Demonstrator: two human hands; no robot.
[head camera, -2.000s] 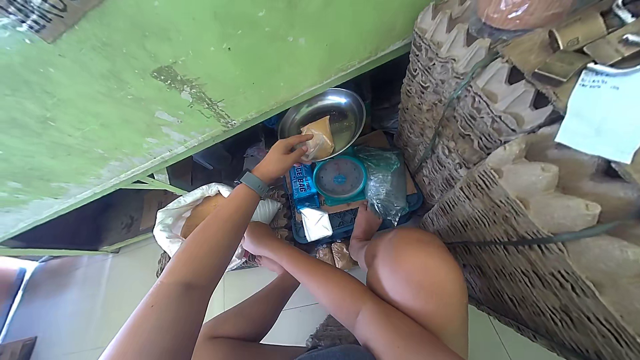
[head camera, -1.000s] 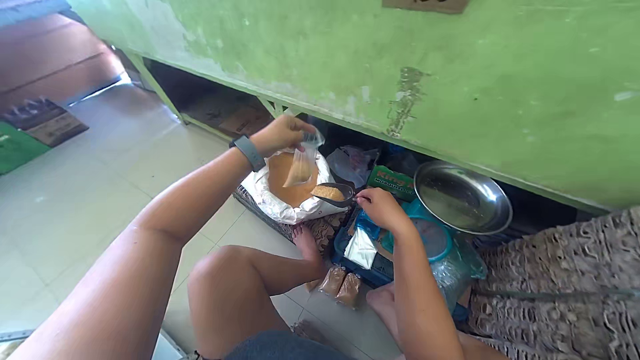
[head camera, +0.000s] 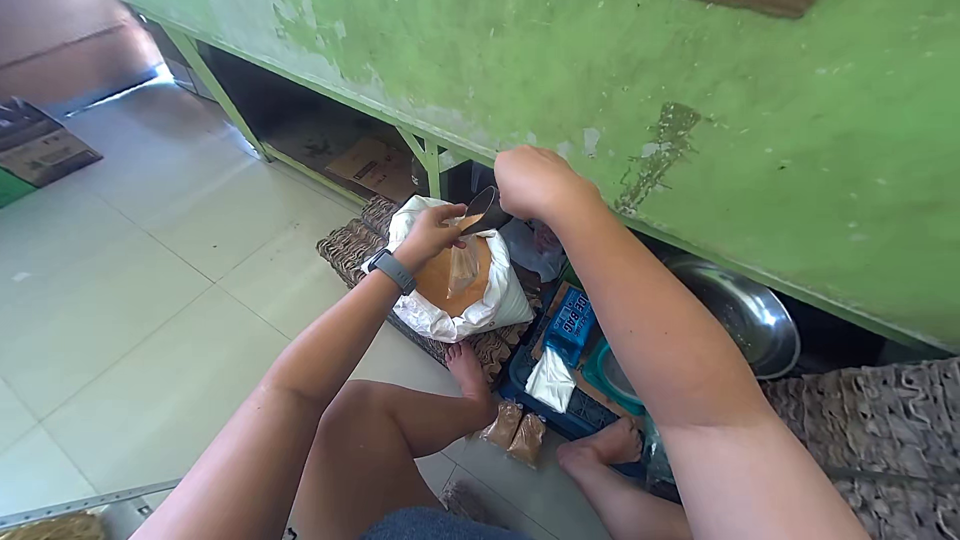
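Observation:
My left hand (head camera: 435, 236), with a grey watch on the wrist, grips the top of a clear plastic bag (head camera: 463, 268) over a white sack (head camera: 499, 289) of brown granules, which look like sugar (head camera: 435, 279). Some granules are inside the bag. A dark scoop (head camera: 491, 210) bearing granules tilts down at the bag's mouth. Its handle end is at my closed right hand (head camera: 536, 180), whose fingers are largely hidden behind the back of the hand. Two filled clear bags (head camera: 526, 439) lie on the floor tiles between my feet.
Beside the sack, a blue crate (head camera: 517, 375) carries a blue ice bag pack (head camera: 570, 322), white plastic (head camera: 551, 381) and a teal-rimmed scale (head camera: 600, 371), partly behind my right forearm. A steel bowl (head camera: 776, 330) is under the green panel (head camera: 525, 90). Egg trays (head camera: 885, 427) are stacked at right.
The scoop, level beside the bag one second ago, is now raised and tipped at its mouth. Two seconds ago my left hand held a filled bag by the steel bowl. The view has swung.

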